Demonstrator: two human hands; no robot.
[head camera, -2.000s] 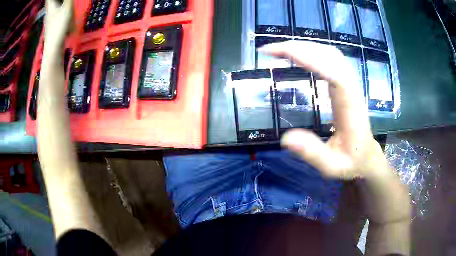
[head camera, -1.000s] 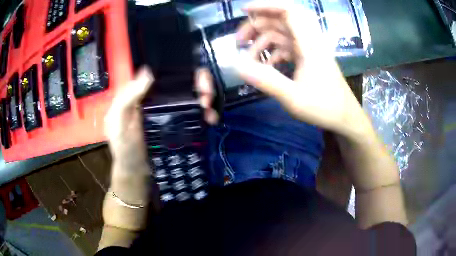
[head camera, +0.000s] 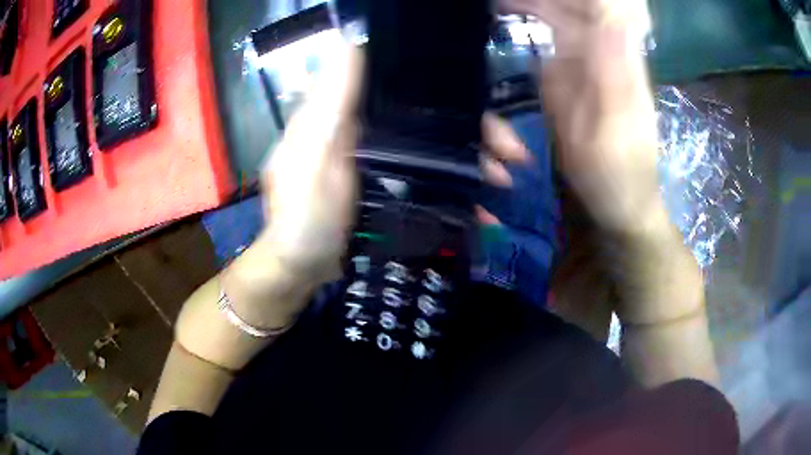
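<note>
An open black flip phone (head camera: 413, 204) stands upright in the middle of the view, its keypad with white digits toward me and its dark upper half above the hinge. My left hand (head camera: 316, 169) holds it around the hinge, with fingertips showing at the phone's right side. My right hand (head camera: 600, 98) is blurred, to the right of the phone's upper half. Its fingers are cut off by the top edge, and whether it holds anything cannot be told. A black-framed film panel (head camera: 302, 55) shows behind my left hand.
A red foam tray (head camera: 191, 133) with rows of closed black phones (head camera: 124, 89) is at the left. The dark green bench mat (head camera: 720, 40) shows at the upper right. Crumpled clear film (head camera: 702, 169) lies at the right. Brown cardboard (head camera: 116, 302) is at the lower left.
The phone and my left hand have moved right in the view and the tray has shifted left. My right hand has moved up and right, away from the film panels.
</note>
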